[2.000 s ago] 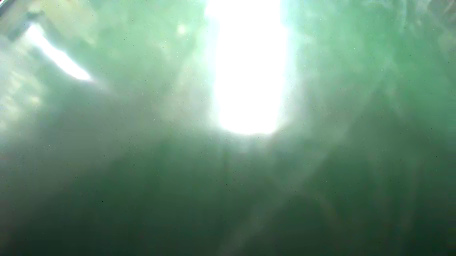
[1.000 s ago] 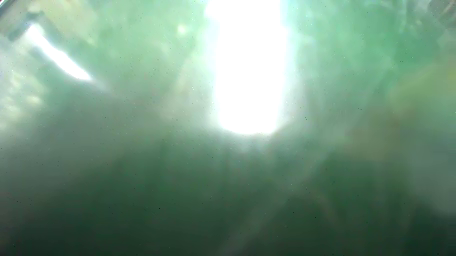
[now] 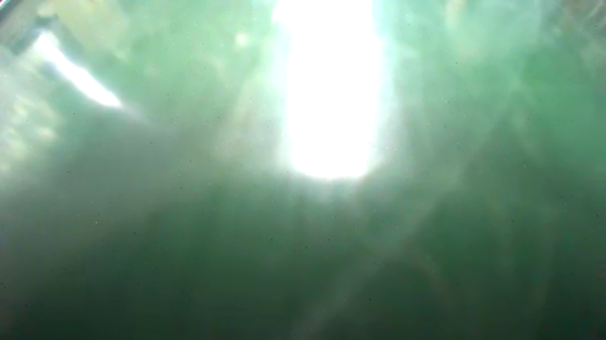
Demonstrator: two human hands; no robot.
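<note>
A blurred green surface (image 3: 219,246) fills nearly the whole view, darker toward the bottom. A broad white glare (image 3: 332,93) lies on it from the top edge to about mid-height. No part, tray or tool can be made out on it. Neither my left hand nor my right hand can be made out.
A smaller curved white glare (image 3: 83,78) is at the upper left, with pale mottled patches (image 3: 26,126) below and left of it. A blurred brownish patch (image 3: 588,13) shows in the top right corner; I cannot tell what it is.
A blurred yellowish and grey shape at the right side one second ago is gone from there. A faint pale smear now shows near the top, right of the big glare.
</note>
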